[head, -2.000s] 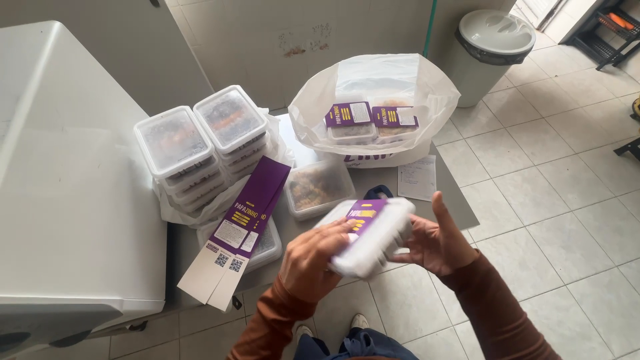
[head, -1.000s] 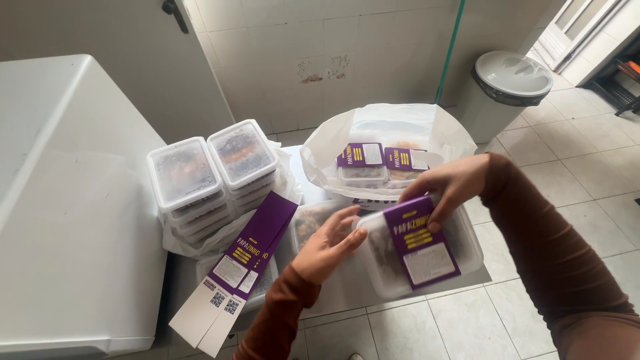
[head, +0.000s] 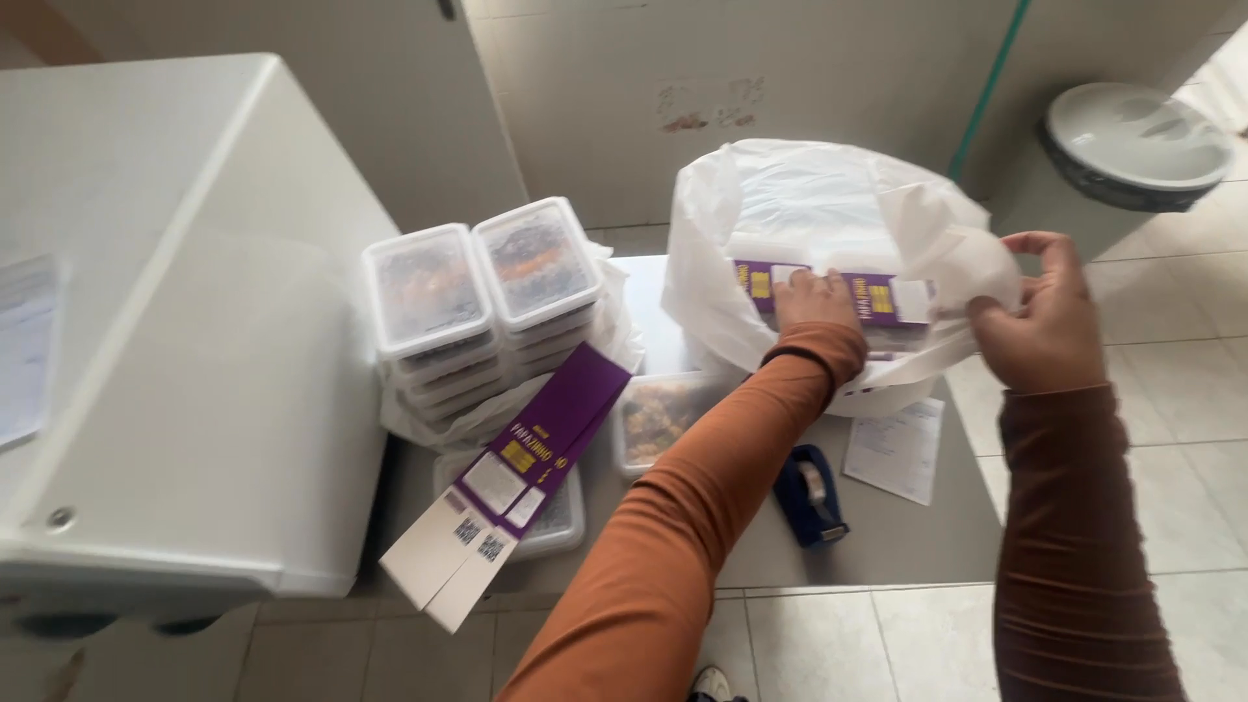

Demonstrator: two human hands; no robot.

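My left hand point(head: 817, 300) reaches inside a white plastic bag point(head: 707, 229), its fingers on the plastic food containers with purple sleeves point(head: 882, 297) that lie there. My right hand point(head: 1053, 317) pinches the bag's right rim between thumb and fingers. Left of the bag, clear-lidded food containers point(head: 429, 288) stand in two stacks on another plastic bag. Flat purple and white cardboard sleeves point(head: 526, 468) lie across a lidded container point(head: 565, 517) in front of the stacks. One more filled container point(head: 658, 424) sits partly behind my left forearm.
A blue tape dispenser point(head: 811, 497) and a printed paper slip point(head: 895, 450) lie on the grey table point(head: 751, 556) near the bag. A large white appliance point(head: 195, 322) stands at the left. On the tiled floor at the right is a lidded bin point(head: 1136, 146).
The sleeved container that was in my right hand is no longer held in view. My left hand has moved into the bag, and my right hand has taken hold of its rim.
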